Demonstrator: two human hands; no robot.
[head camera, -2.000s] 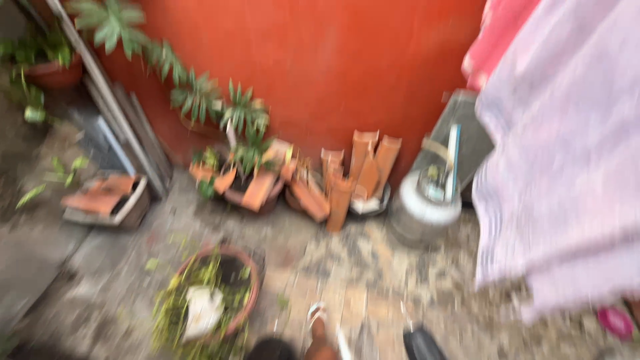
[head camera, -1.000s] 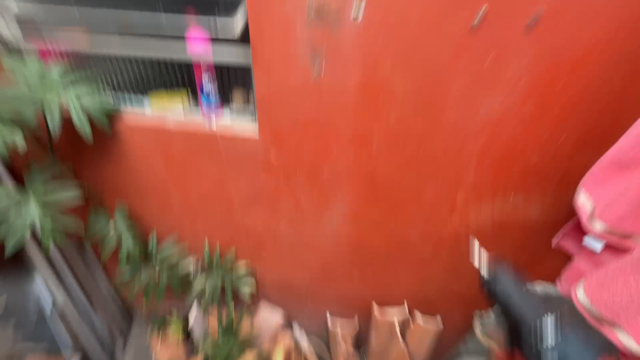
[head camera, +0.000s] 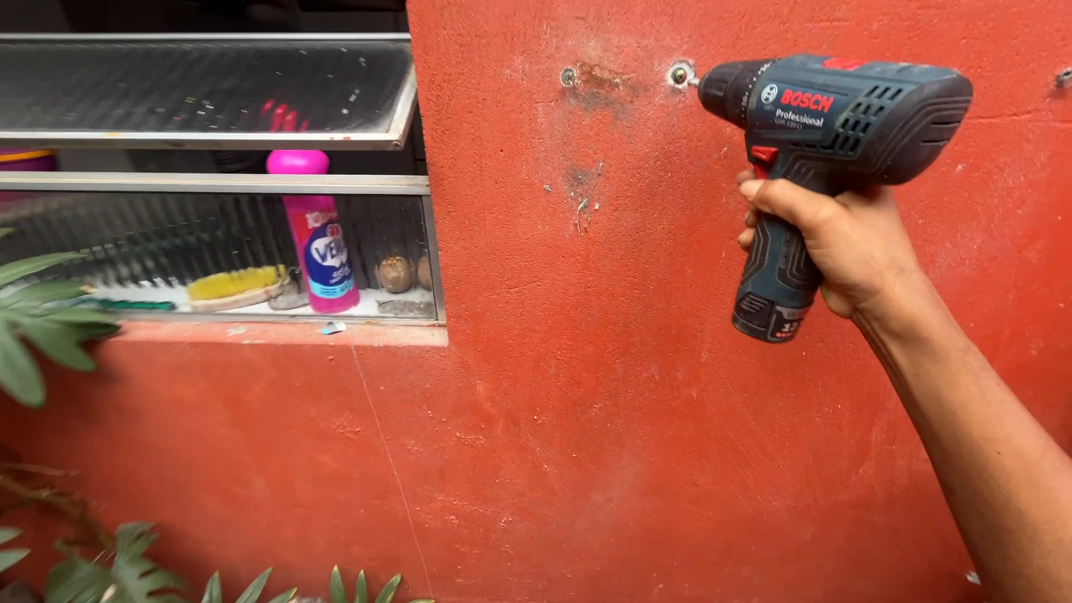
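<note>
My right hand (head camera: 837, 226) grips the handle of a blue and black Bosch cordless drill driver (head camera: 825, 121) at the upper right, with a finger by its red trigger. The short bit in its chuck points left, its tip close beside a metal-lined hole (head camera: 679, 75) in the red wall (head camera: 586, 402); whether they touch I cannot tell. Farther left is a second round fitting (head camera: 569, 77) with a rusty stain beside it. Another small metal piece (head camera: 1064, 79) sticks out at the right edge. My left hand is not in view.
A louvred window (head camera: 209, 138) with metal frames fills the upper left, one pane tilted outward. Behind the lower glass stand a pink bottle (head camera: 322, 251) and a yellow-bristled brush (head camera: 234, 285). Green plant leaves (head camera: 42, 310) reach in at the left and along the bottom.
The view has risen from the patio floor to the wall and window. The drill, blurred at the lower right one second ago, is now raised near the hole in the wall.
</note>
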